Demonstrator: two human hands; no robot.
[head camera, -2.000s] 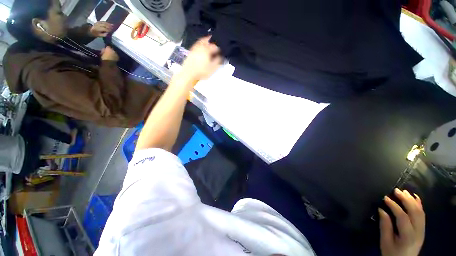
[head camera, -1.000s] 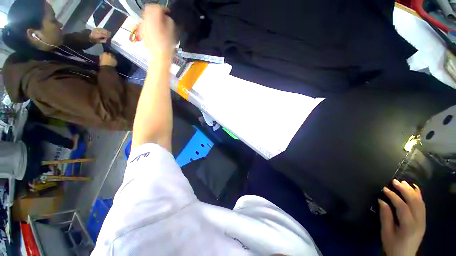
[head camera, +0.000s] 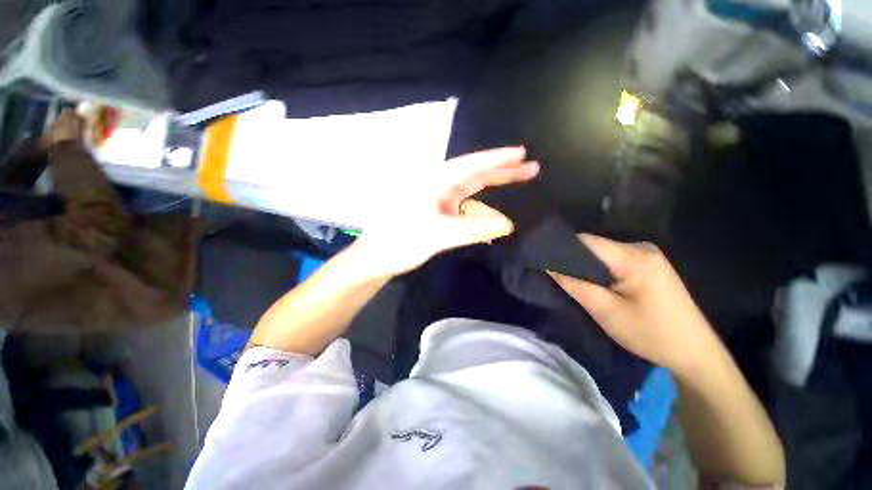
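My right hand (head camera: 636, 287) grips a dark grey-black cloth piece (head camera: 564, 251) between thumb and fingers, just in front of the table's front edge. My left hand (head camera: 454, 211) is open with its fingers spread, left of that piece and above the bare part of the table; it appears empty. The large black garment panel (head camera: 535, 115) lies on the table beyond both hands and runs under the sewing machine. The machine's bright lamp (head camera: 628, 108) shines on it at the upper right. The needle area is blurred.
The white table (head camera: 335, 153) has an orange-yellow tape band (head camera: 217, 158) across its left part. A pale machine head (head camera: 708, 48) stands at the upper right, another at the upper left. A person in brown (head camera: 96, 239) is at the left. A blue basket (head camera: 222, 346) is below the table.
The view has swung to the right. My left hand has come back from the far left of the table. My right hand has left the machine area and now holds the small cloth piece.
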